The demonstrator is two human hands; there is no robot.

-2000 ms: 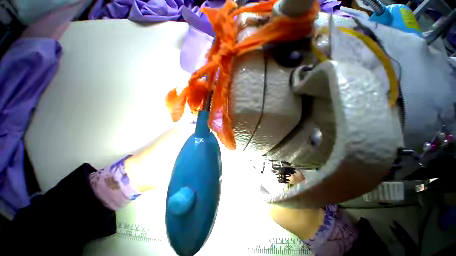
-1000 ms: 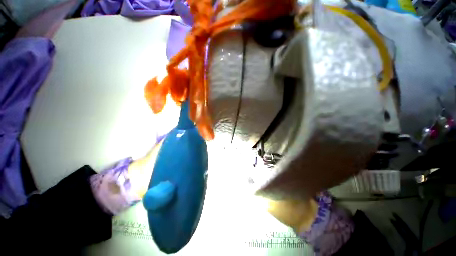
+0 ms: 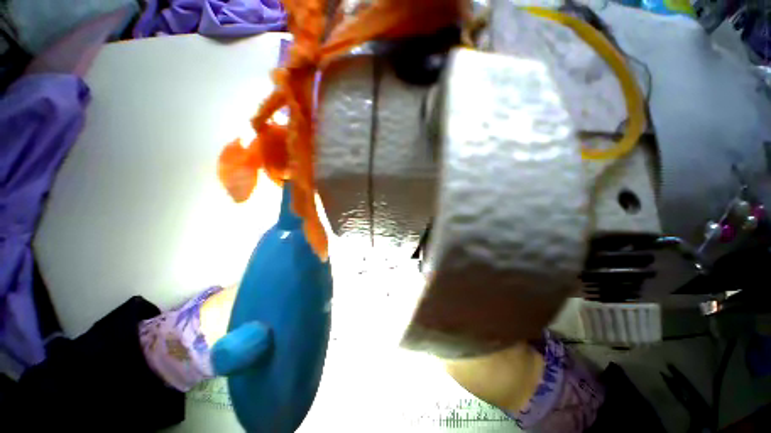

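The off-white pebbled sewing machine head fills the middle and hides the needle area. A very bright spot lies left of it, and any cloth there is washed out. A blue lamp switch hangs in front of my left hand; only the wrist side shows, and the fingers are hidden behind the switch and lost in glare. My right hand shows only its back and wrist below the machine head; its fingers are hidden behind the head. What either hand holds cannot be seen.
Purple cloth hangs at the left edge, and more lies beyond the table. An orange tie and yellow rubber band are on the machine. A ribbed white knob and pins show at right. Ruler marks run along the near edge.
The machine head, orange tie and blue switch have shifted left in view, and the head now covers the needle area. The light purple piece behind the tie is now mostly hidden. Both wrists stay nearly in place.
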